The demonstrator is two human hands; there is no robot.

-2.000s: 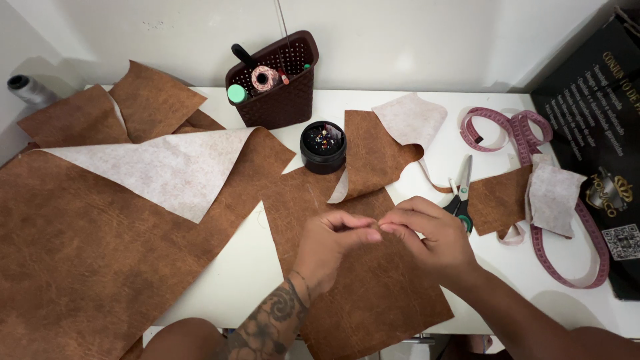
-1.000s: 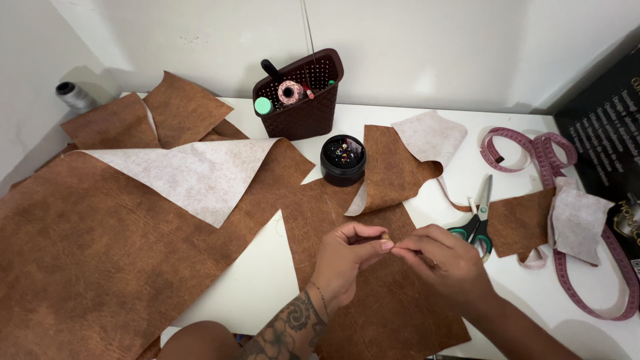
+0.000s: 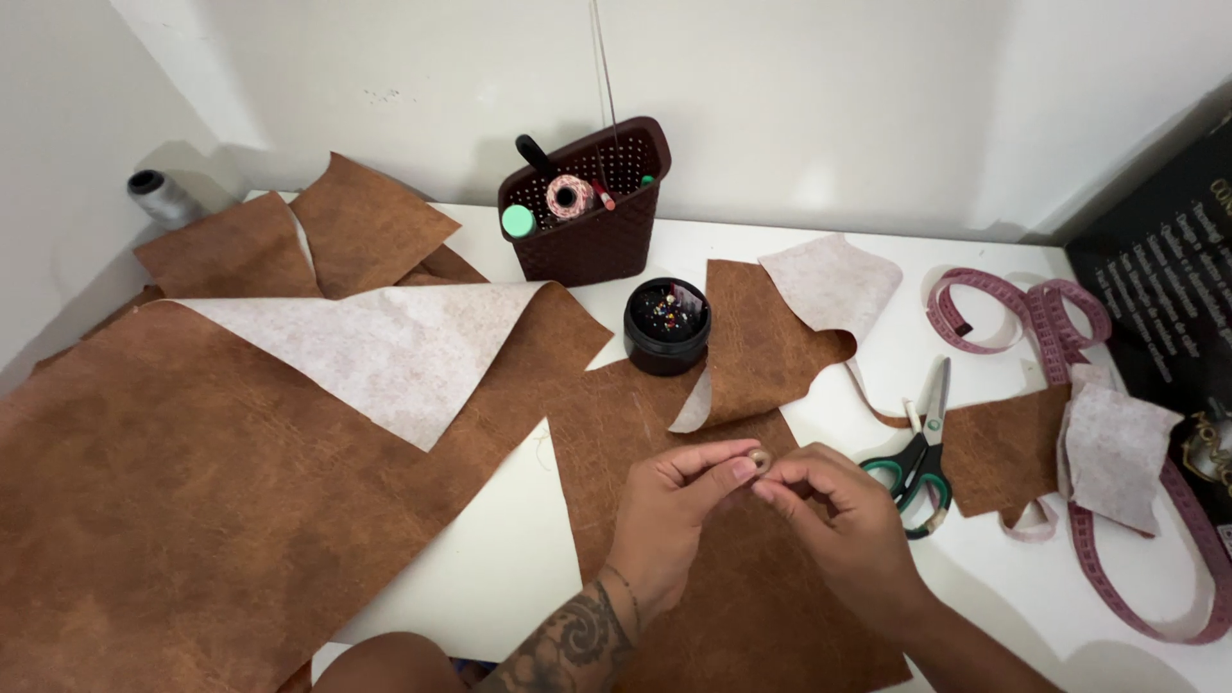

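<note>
My left hand (image 3: 679,515) pinches a small beige ring-like piece (image 3: 759,461) between thumb and forefinger. Close against it, the fingertips of my right hand (image 3: 837,520) are pinched together at the ring's right side; whether they hold the ring or something finer cannot be told. Both hands are above a brown leather-like panel (image 3: 731,606). Beyond them a black round pot (image 3: 666,337) holds colourful-headed pins, beside a cut brown piece (image 3: 760,337) with a pale backing. Scissors (image 3: 922,462) with black and green handles lie to the right of my right hand.
A large brown sheet (image 3: 192,462) with a folded pale corner covers the left side. At the back stand a dark plastic basket (image 3: 587,241) of sewing supplies and a grey thread cone (image 3: 166,197). A pink tape measure (image 3: 1088,568), brown scraps (image 3: 1006,452) and a black printed box (image 3: 1165,269) are on the right.
My fingers have shifted around the small piece, and its ring shape now shows at the left fingertips. The view has moved somewhat.
</note>
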